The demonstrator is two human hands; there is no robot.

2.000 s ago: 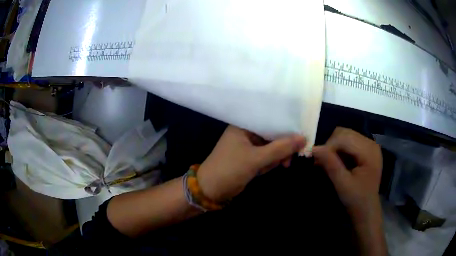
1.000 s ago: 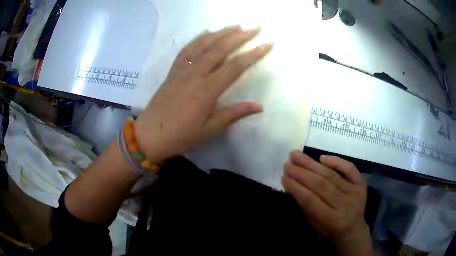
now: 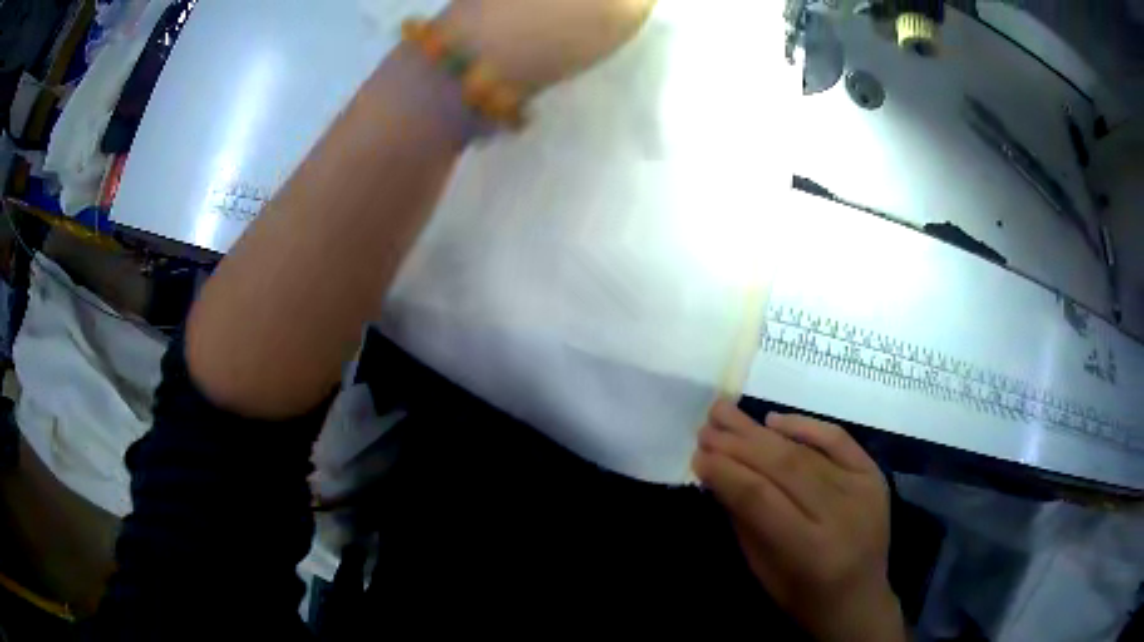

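A white fabric panel (image 3: 552, 276) lies over the table's front edge and hangs towards my lap, overexposed at its upper right. A cream strip (image 3: 745, 339) runs along its right edge. My right hand (image 3: 803, 502) holds the panel's lower right corner between thumb and fingers. My left hand (image 3: 552, 31) reaches over the panel at the top, cut off by the picture's edge. Its fingertips are hidden or lost in glare, so its grip cannot be told.
The white table (image 3: 878, 282) has a printed ruler (image 3: 878, 361) along its front. Slim metal tools (image 3: 1022, 157) lie on the machine bed at right, near a ribbed cream knob (image 3: 917, 31). White cloth (image 3: 88, 383) is heaped at lower left.
My left hand has moved from the panel's middle up to the top edge. My right hand has stayed near the corner. The view has shifted, showing more of the machine bed.
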